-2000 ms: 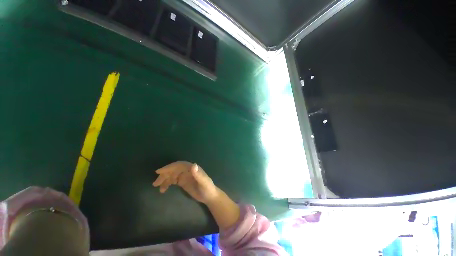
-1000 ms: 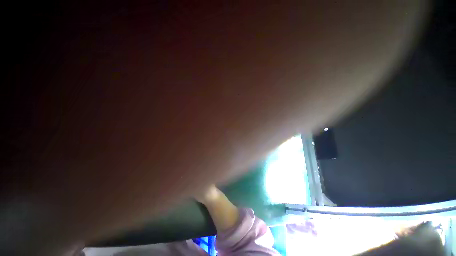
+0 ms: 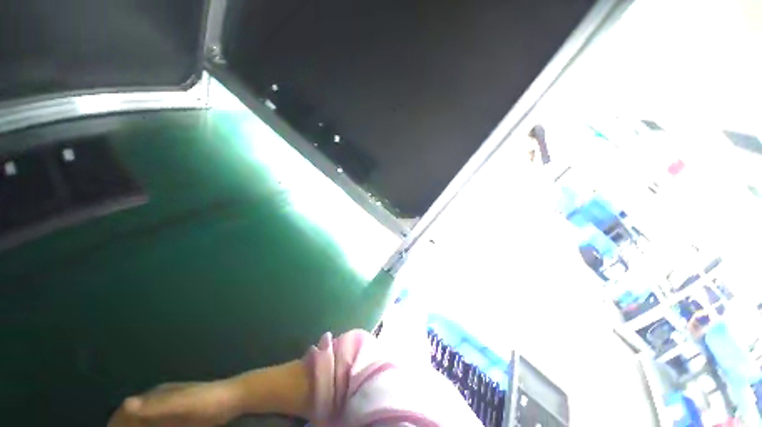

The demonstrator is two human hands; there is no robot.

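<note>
My right hand [image 3: 159,405] is low at the left over the green mat [image 3: 217,288], its forearm coming from a pink sleeve. The fingers are cut off by the bottom edge or hidden, so I cannot tell their pose or whether they hold anything. A black tray of dark phones [image 3: 104,171] lies at the far left of the mat, cut off by the left edge. Small white labels show on two phones. My right hand is nearer to me than the tray, not touching it. My left hand is out of view.
Black booth panels [image 3: 376,92] in silver-grey frames stand behind and right of the mat. A blue bin [image 3: 472,340] with rows of dark units is beside the sleeve, with a dark tray-like object [image 3: 539,390] next to it. People and blue items show in the bright workshop at right.
The view has swung right, showing the bin and workshop. The large blurred shape that covered the view one second ago is gone. The yellow tape and left arm seen earlier are out of view.
</note>
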